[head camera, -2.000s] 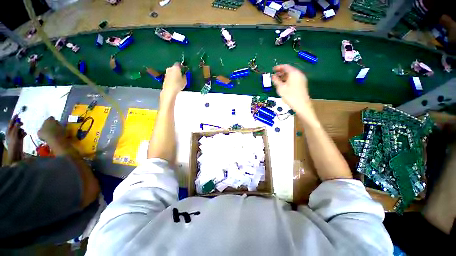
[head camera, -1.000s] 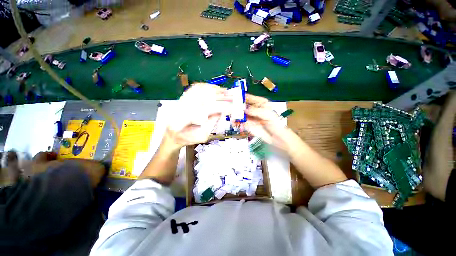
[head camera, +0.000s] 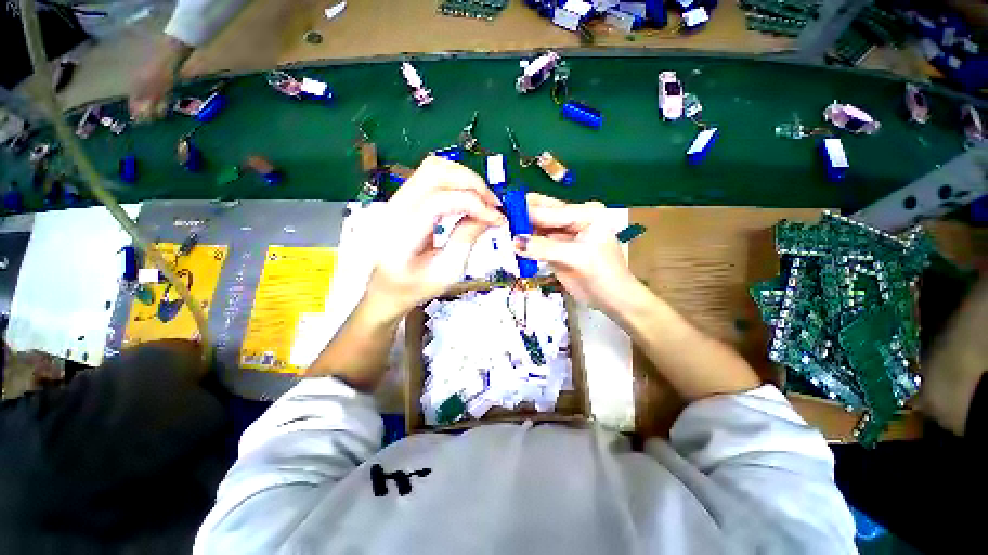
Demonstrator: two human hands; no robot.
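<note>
A blue battery cell is held between my two hands above the far edge of the pad box. My right hand grips its right side with thumb and fingers. My left hand has its fingertips close against the cell's left side; whether it grips the cell or a small part is hidden. Thin wires hang from the cell, with a small green circuit board over the white pads. The open cardboard pad box is full of white pads.
The green conveyor belt carries pink car-shaped parts and blue cells. PCB panels are heaped at right. Yellow sheets lie at left, under a hanging pale hose. Another person's hand reaches over the belt at upper left.
From the belt, both hands came back over the box with a blue cell. The cell has since turned, and its small board now hangs over the pads. Another person's hand has appeared at upper left.
</note>
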